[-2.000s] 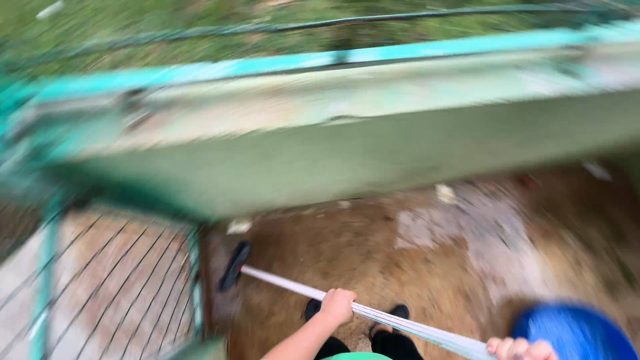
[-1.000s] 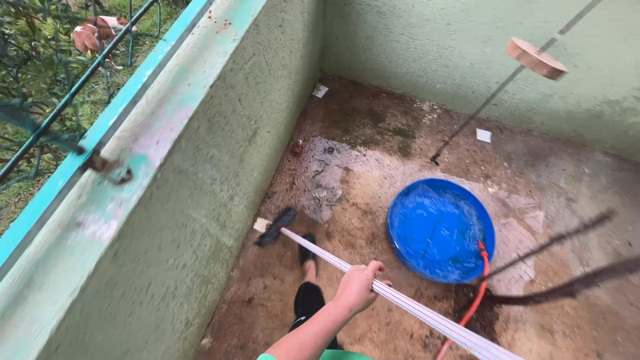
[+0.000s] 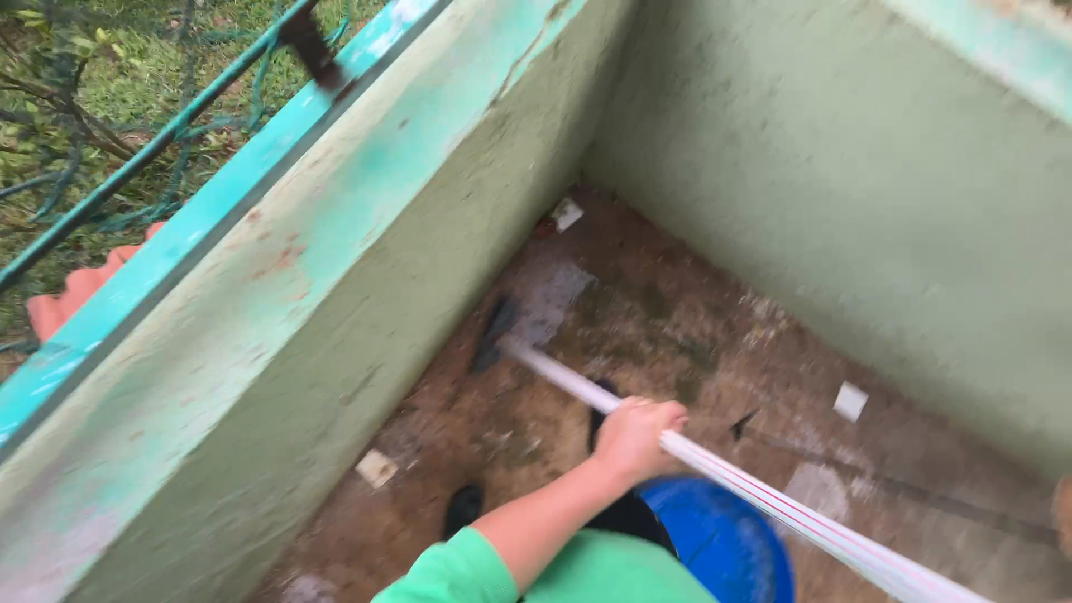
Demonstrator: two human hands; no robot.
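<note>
My left hand [image 3: 638,437] grips a long white pole with red stripes [image 3: 779,502], roughly midway along what shows of it. At the pole's far end a dark broom or brush head [image 3: 494,333], blurred, rests on or just above the wet brown floor, close to the left wall. The pole runs out of the frame at the lower right. My right hand is outside the picture. Below the pole, partly behind my green shirt, is a round blue tub [image 3: 724,536].
A low green wall [image 3: 335,377] borders the left and another green wall [image 3: 804,193] the right, meeting in a corner. White pieces [image 3: 851,402] lie scattered on the floor. A thin dark rod [image 3: 904,486] crosses at right. Netting and grass are outside.
The brush head has moved along the left wall toward the corner, with my left hand still on the pole. The view has shifted, and the blue tub now sits lower, partly hidden by my body.
</note>
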